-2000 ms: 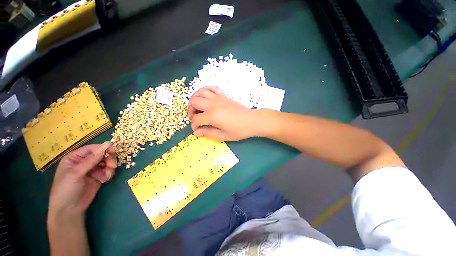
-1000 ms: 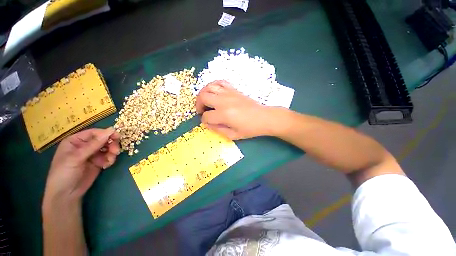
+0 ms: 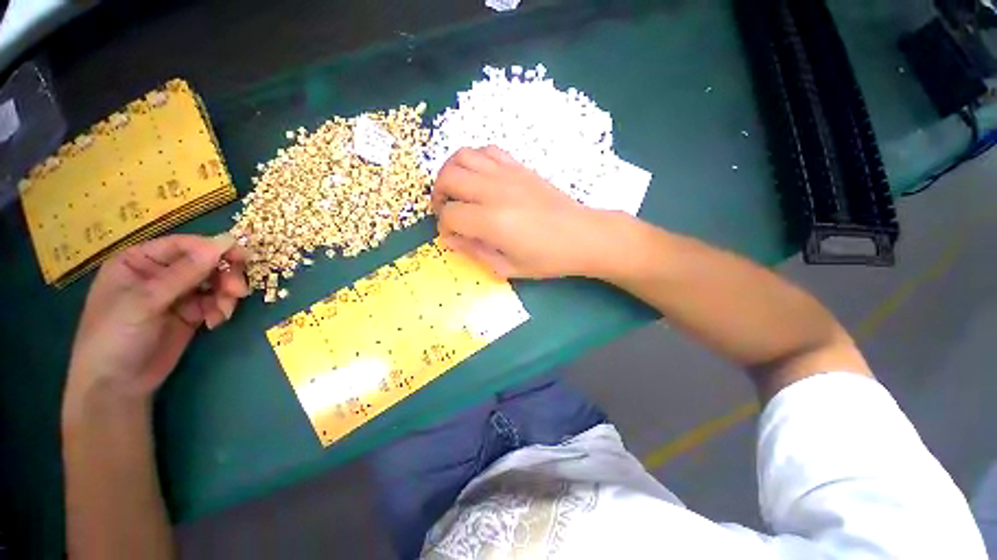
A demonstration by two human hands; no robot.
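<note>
A yellow PCB panel (image 3: 394,341) lies on the green mat in front of me. A heap of yellowish connectors (image 3: 328,197) lies behind it, with a heap of white connectors (image 3: 536,126) to its right. My left hand (image 3: 164,301) is at the left edge of the yellowish heap, thumb and fingertips together; whether a small piece is between them cannot be told. My right hand (image 3: 508,219) is bent over the panel's far right corner, beside the white heap. Its fingertips are partly hidden, and what they hold cannot be seen.
A stack of yellow PCB panels (image 3: 126,181) lies at the left, with a clear plastic bag (image 3: 33,115) beyond it. A long black slotted rack (image 3: 825,131) stands at the right. Paper slips lie on the yellowish heap (image 3: 373,140) and beside the white heap (image 3: 631,186).
The whole view has shifted, so the bench things appear higher in the picture. Both hands keep about the same places relative to the heaps and panel.
</note>
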